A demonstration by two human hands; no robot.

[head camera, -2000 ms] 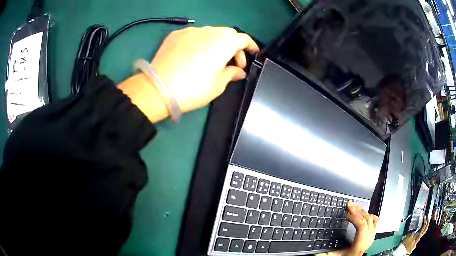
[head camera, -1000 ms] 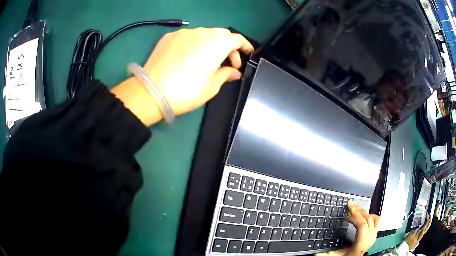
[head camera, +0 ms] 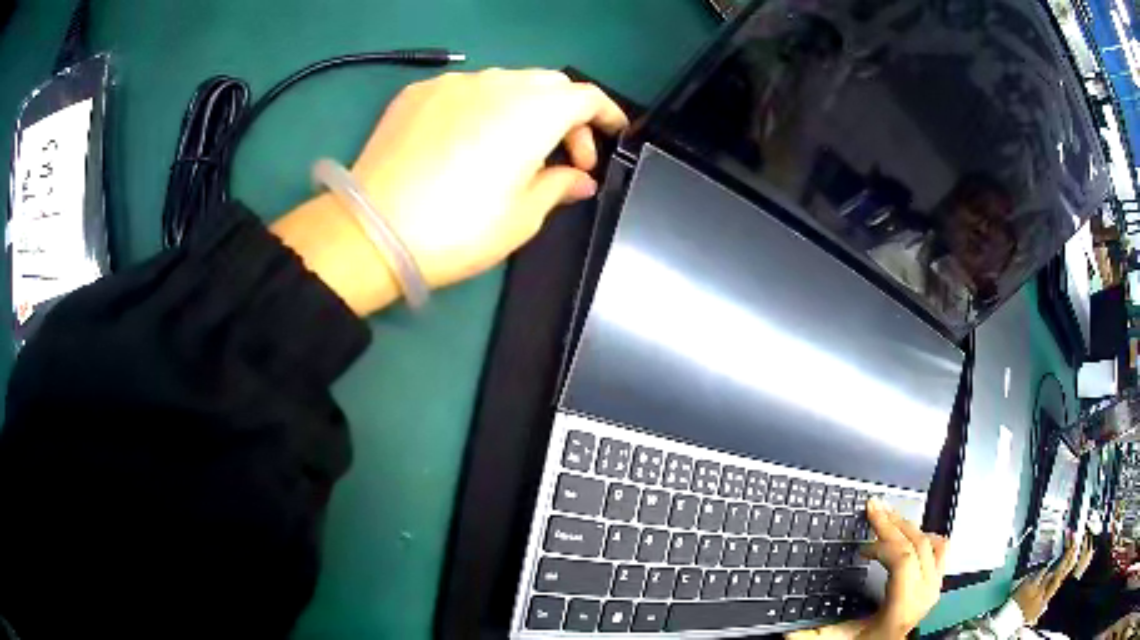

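Observation:
The grey laptop lies open on a black foam mat (head camera: 481,500). Its main display (head camera: 875,138) is dark and shows reflections. The secondary display (head camera: 763,325) is a grey reflective panel above the black keyboard (head camera: 700,538). My left hand (head camera: 481,175) is at the laptop's back left corner by the hinge, with thumb and forefinger curled near the edge; whether it grips the edge is hard to tell. My right hand (head camera: 903,563) is at the keyboard's upper right corner, a fingertip on a key there, nothing in it.
A black cable (head camera: 206,150) lies coiled at the upper left, its plug loose on the green bench (head camera: 388,550). A bagged power adapter (head camera: 60,188) is at the far left. A closed grey laptop (head camera: 996,431) lies to the right. Another person's hand (head camera: 1050,581) shows at the lower right.
The view has shifted slightly, so the laptop, cable and adapter appear a little further left. The reflection in the main display has changed. Both hands keep their places on the laptop.

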